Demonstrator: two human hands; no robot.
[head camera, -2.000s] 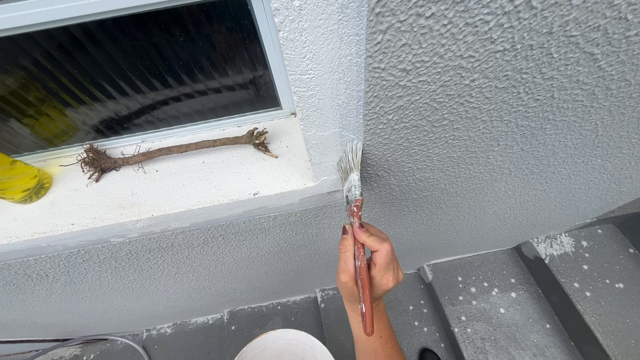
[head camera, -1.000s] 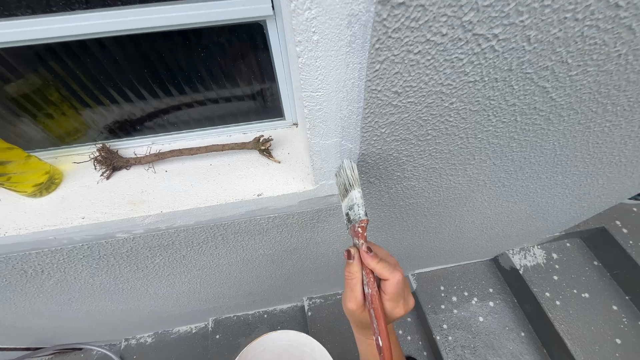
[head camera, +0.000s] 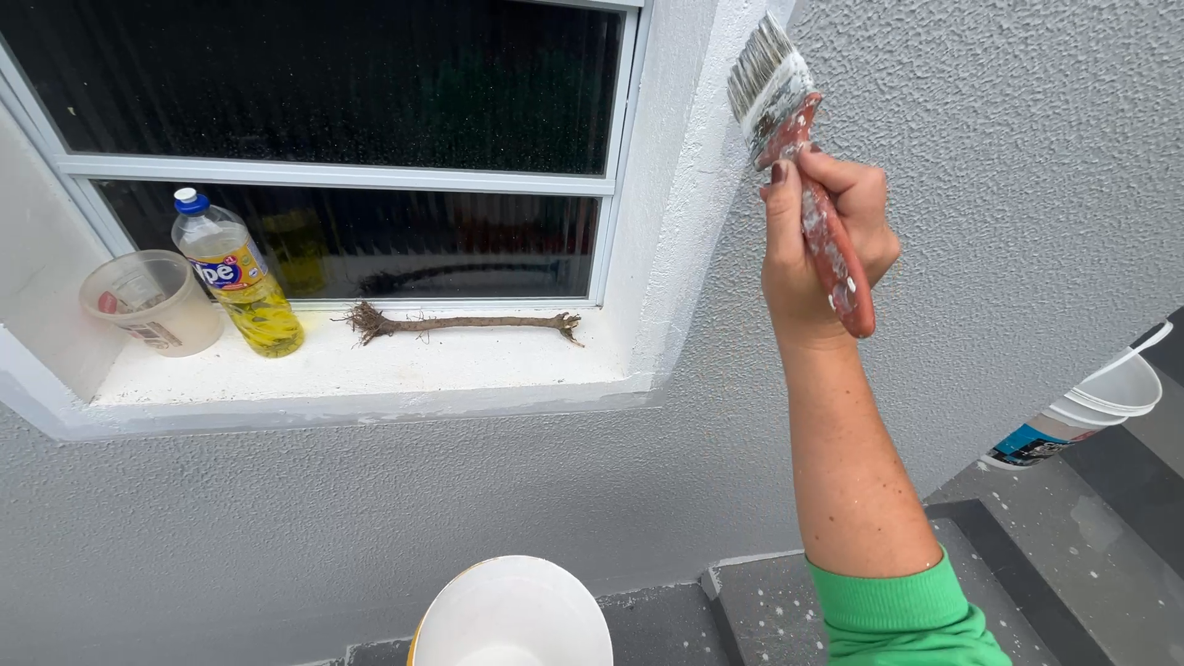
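My right hand (head camera: 828, 245), in a green sleeve, grips a paintbrush (head camera: 840, 254) by its red, paint-spotted wooden handle. The brush's bristles, pointing up and to the left, are coated with white paint and lie over the white painted border (head camera: 689, 185) to the right of the window. Whether they touch the wall I cannot tell. Beyond that border is the rough grey textured wall (head camera: 971, 166). My left hand is outside the view. A white bucket (head camera: 518, 610) stands at the bottom middle, below the window sill (head camera: 462, 375).
The sill holds a dry root (head camera: 472, 323), a plastic bottle with yellow liquid (head camera: 245, 287) and a translucent plastic tub (head camera: 157, 305). Paint-spattered grey steps (head camera: 777, 601) run along the wall's foot. Another white bucket (head camera: 1101, 398) with a handle stands at the right.
My right hand has moved the brush up along the window's border, from near the sill's corner. The view has shifted, bringing the tub and the second bucket into sight.
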